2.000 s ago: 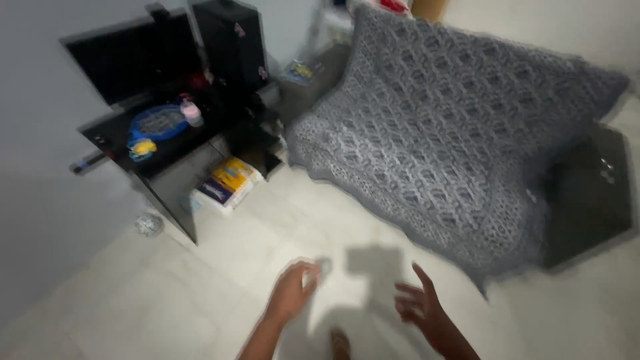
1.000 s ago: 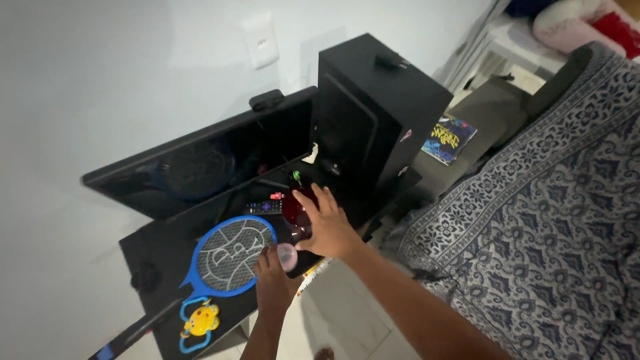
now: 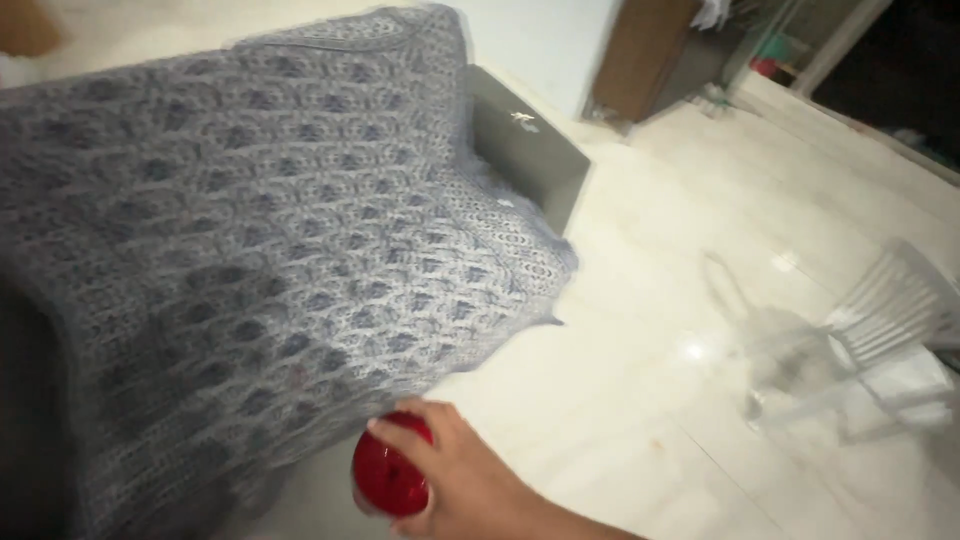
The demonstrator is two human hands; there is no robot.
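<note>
My right hand (image 3: 450, 469) is at the lower middle of the head view, its fingers curled around a shiny red rounded object (image 3: 390, 465); its exact kind cannot be told. Just behind it lies the edge of a grey-blue patterned cloth (image 3: 322, 247) draped over a large piece of furniture, probably a sofa. My left hand is outside the frame.
A dark grey side panel of the furniture (image 3: 532, 150) sticks out from under the cloth. Pale tiled floor (image 3: 615, 360) extends to the right, where a blurred light-coloured plastic chair (image 3: 892, 307) stands. A brown door or cabinet (image 3: 637, 60) is at the back.
The view has swung right, away from the desk with the monitor and racket. My right hand, at the desk one second ago, now holds the red object out by the cloth. My left hand has left the view.
</note>
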